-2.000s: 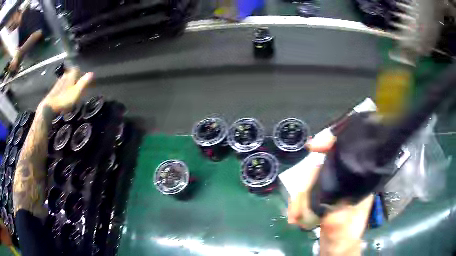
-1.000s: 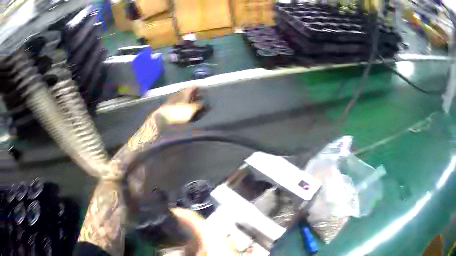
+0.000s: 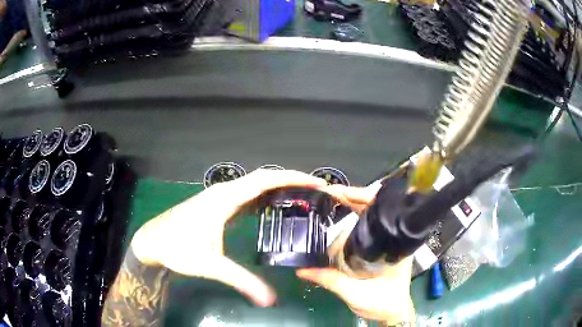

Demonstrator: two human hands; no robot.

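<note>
A black cylindrical unit [image 3: 292,233], ribbed side showing and a red mark near its top, is between my hands above the green bench. My left hand [image 3: 191,233] curves round it from the left, fingers across its far end, thumb apart from it. My right hand [image 3: 376,290] holds the black electric screwdriver [image 3: 389,223]; its thumb and forefinger also reach the unit's right side. Whether they grip it is unclear. Behind my hands, ringed faces of standing units [image 3: 224,174] show, partly hidden.
Black blister trays [image 3: 51,249] with round pockets and some units stand at left. The grey belt [image 3: 255,108] runs across beyond. A white screw feeder [image 3: 469,214], clear bag of screws [image 3: 462,268] and blue tool [image 3: 436,281] lie right. A pale coil [image 3: 478,83] hangs above the screwdriver.
The view swung right, then back left. My left hand has come from the trays, across the belt, to the unit. The screwdriver remains in my right hand, now beside that unit.
</note>
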